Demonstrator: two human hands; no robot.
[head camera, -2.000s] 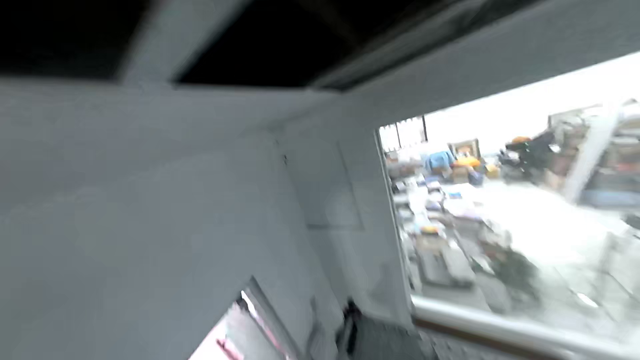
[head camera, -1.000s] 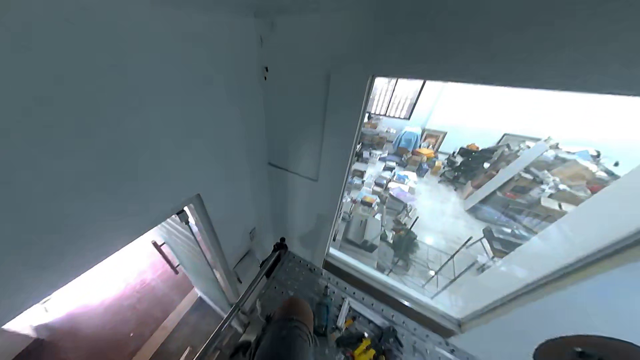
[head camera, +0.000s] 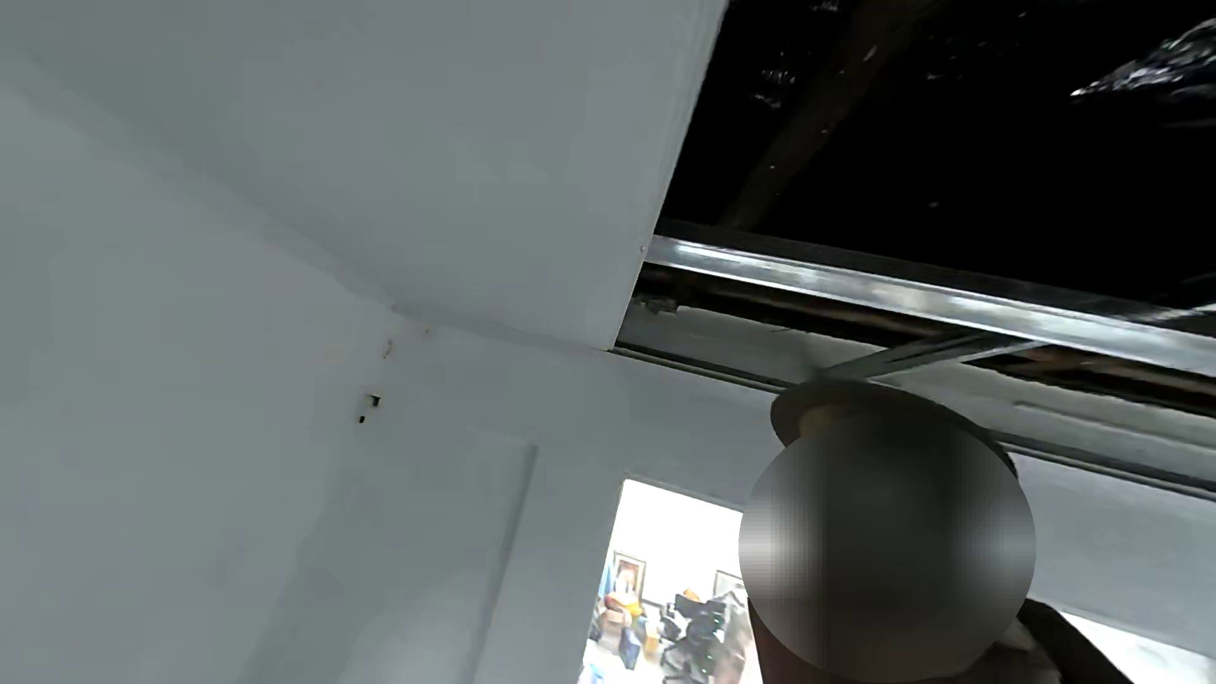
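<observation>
Neither my left hand nor my right hand shows. A white ceiling panel (head camera: 494, 161) fills the upper middle, and its right edge borders a dark opening (head camera: 931, 152). A shiny metal ceiling channel (head camera: 912, 296) crosses that opening, with a thinner metal strut (head camera: 931, 353) joining it from below. At the lower right is another person (head camera: 893, 532) wearing a brimmed hat, close to the camera, the face blurred out.
A white wall (head camera: 171, 427) stands at the left, with small dark holes near the corner. Behind the person, a window opening (head camera: 665, 589) gives onto a cluttered room with framed pictures and chairs.
The view has swung up from the window and the perforated platform with tools to the ceiling. The person in the hat now shows in front of the window.
</observation>
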